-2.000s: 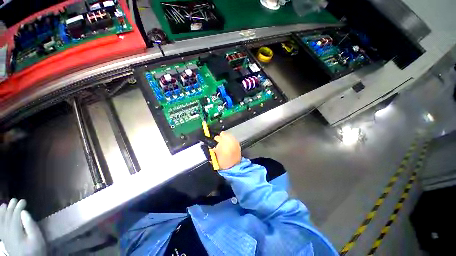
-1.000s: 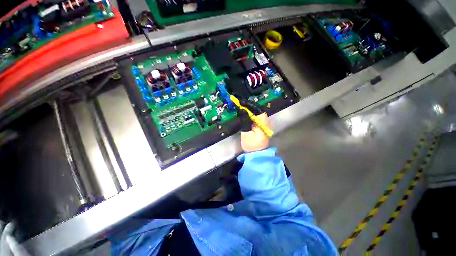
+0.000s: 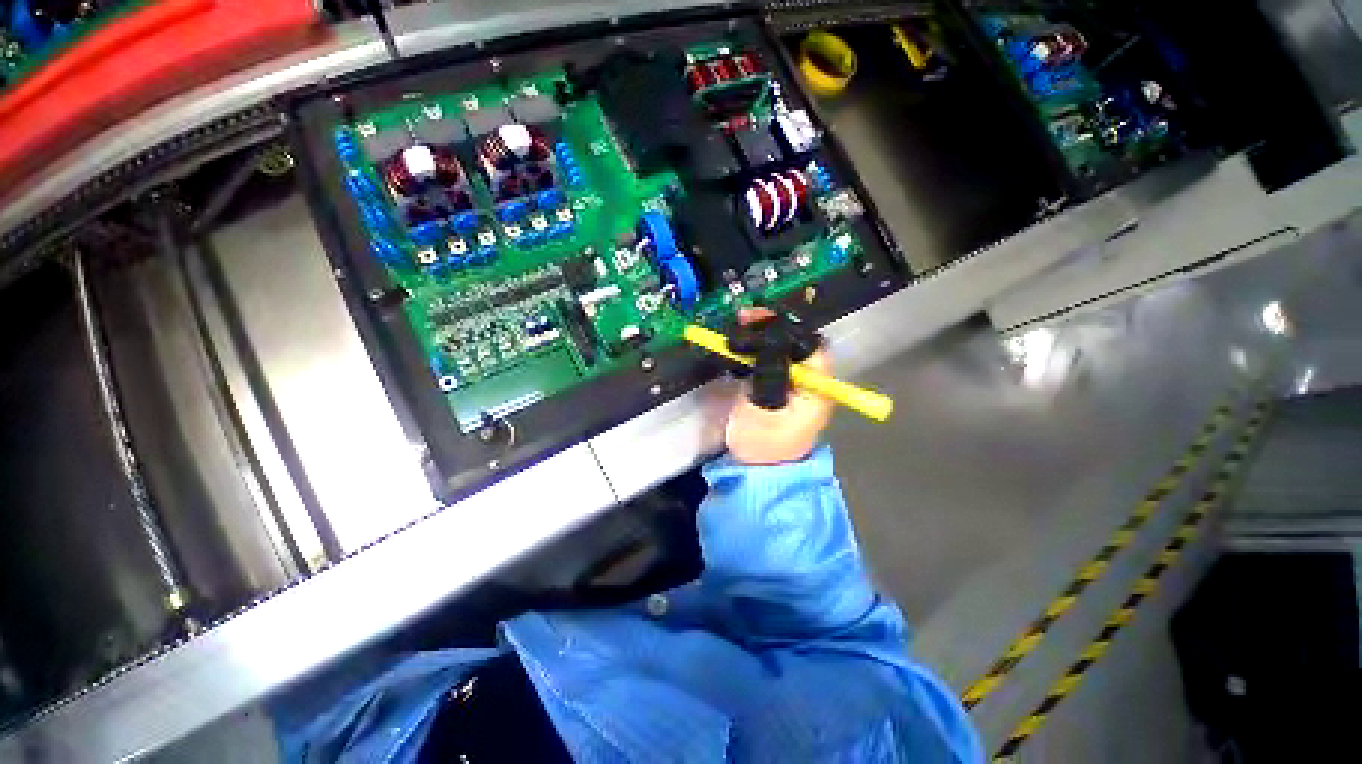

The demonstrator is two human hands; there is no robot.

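Observation:
My right hand [image 3: 780, 406], with black coverings on its fingers, holds a slim yellow tool [image 3: 851, 391] over the front edge of a black carrier [image 3: 556, 418]. The tool's left tip is near the blue parts [image 3: 669, 257] of the green circuit board [image 3: 515, 391] in that carrier. Whether the tip touches the board I cannot tell. Two copper-red coils [image 3: 468, 176] stand at the board's back left, and a red-and-white striped coil [image 3: 777, 202] stands at its right. My left hand is out of the picture.
A silver conveyor rail [image 3: 306, 597] runs along the front. Metal crossbars [image 3: 239, 403] span the bay at the left. A round yellow object [image 3: 828, 63] lies in the gap at the right, before a second board [image 3: 1078, 112]. A red tray [image 3: 179, 82] is at the back left.
My right hand has moved from the board's lower middle towards the right, and the tool now lies more sideways. My gloved left hand has left the picture. The view has shifted closer to the board.

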